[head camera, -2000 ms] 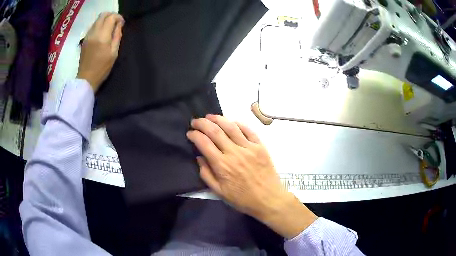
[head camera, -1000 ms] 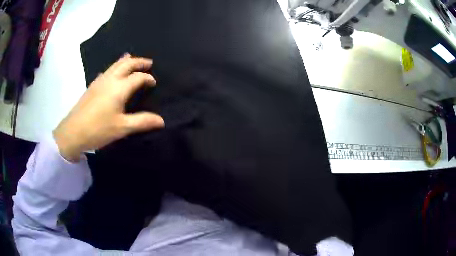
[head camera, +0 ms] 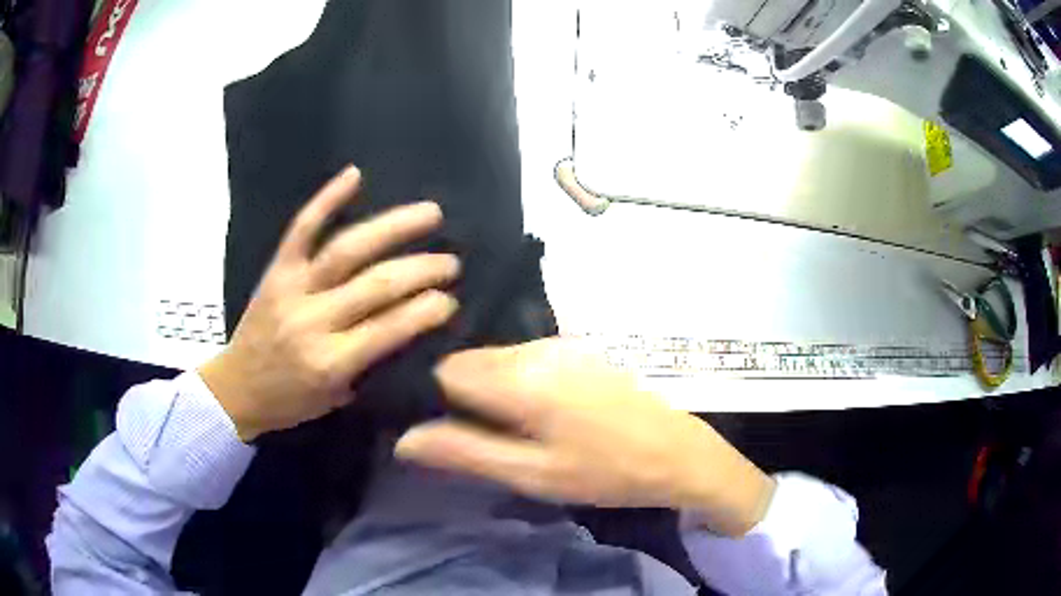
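A black cloth panel (head camera: 401, 105) lies lengthwise on the white table, its near end running to the front edge by my lap. My left hand (head camera: 337, 314) lies on the near part of the panel, palm down with fingers spread. My right hand (head camera: 570, 425) is at the panel's near right corner, over the table's front edge. It is blurred, with a gap between thumb and fingers; whether cloth is held there is unclear. A small uneven black edge (head camera: 533, 262) sticks out on the panel's right side. The near end of the cloth is partly hidden by both hands.
The white sewing machine head (head camera: 896, 70) with a lit screen is at upper right. A tan curved piece (head camera: 578, 189) lies by the bed seam. Snips (head camera: 991, 338) lie at the right. A printed ruler (head camera: 791, 359) runs along the front edge. Dark purple cloth (head camera: 41, 105) hangs at left.
The panel was spread wide to the right a second ago and now lies narrower, uncovering the bed seam and tan piece. My right hand has come back into view; my left hand has moved right and down.
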